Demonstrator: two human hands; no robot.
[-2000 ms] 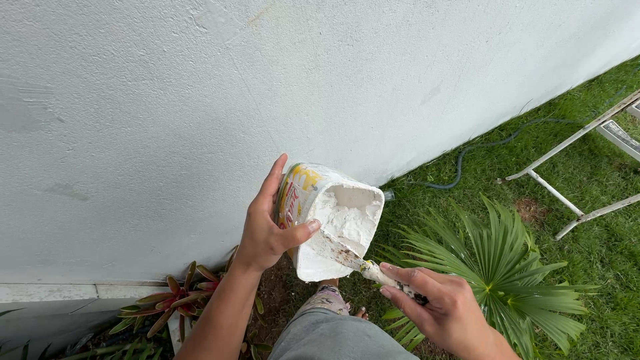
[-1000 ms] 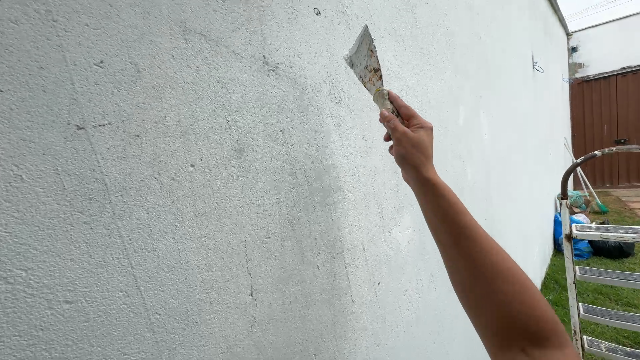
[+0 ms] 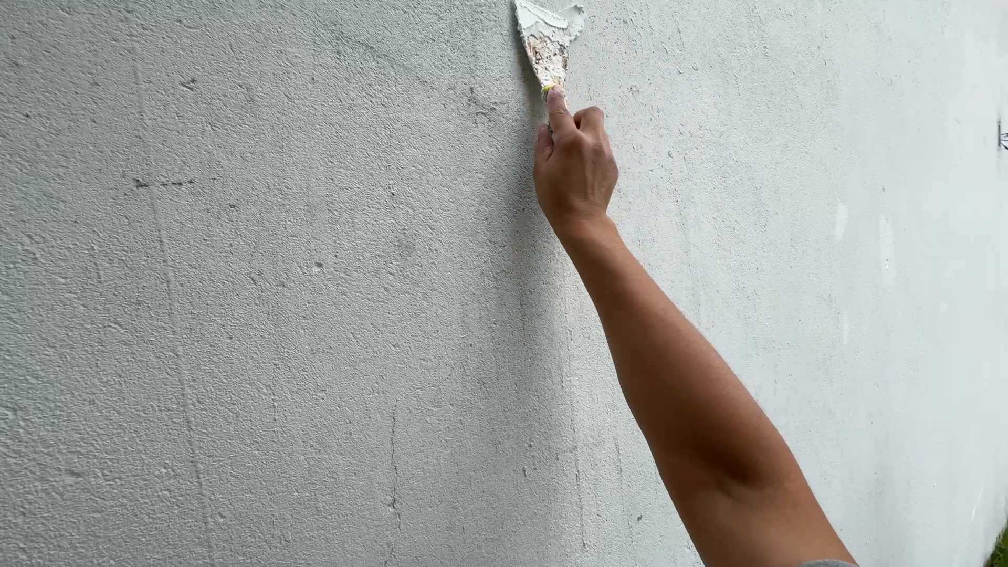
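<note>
With my arm stretched up, my right hand (image 3: 576, 165) grips the handle of a putty knife (image 3: 547, 51), its index finger laid along the base of the blade. White filler paste (image 3: 551, 22) coats the wide end of the blade, which is at the painted, rough-textured wall (image 3: 354, 260) near the top edge of the view. Thin cracks and small pits mark the wall, among them a vertical crack (image 3: 394, 465) low in the middle and a short dark mark (image 3: 164, 183) at the left. My left hand is out of view, and so is the tub of filler.
The wall fills nearly the whole view and recedes to the right. A small dark fitting (image 3: 1002, 138) shows at the far right edge. A patch of grass (image 3: 1000, 547) lies at the bottom right corner.
Two seconds ago the knife was at the tub of white filler in my left hand; a second ago it was raised before the wall. The view has swung up from the ground to the wall.
</note>
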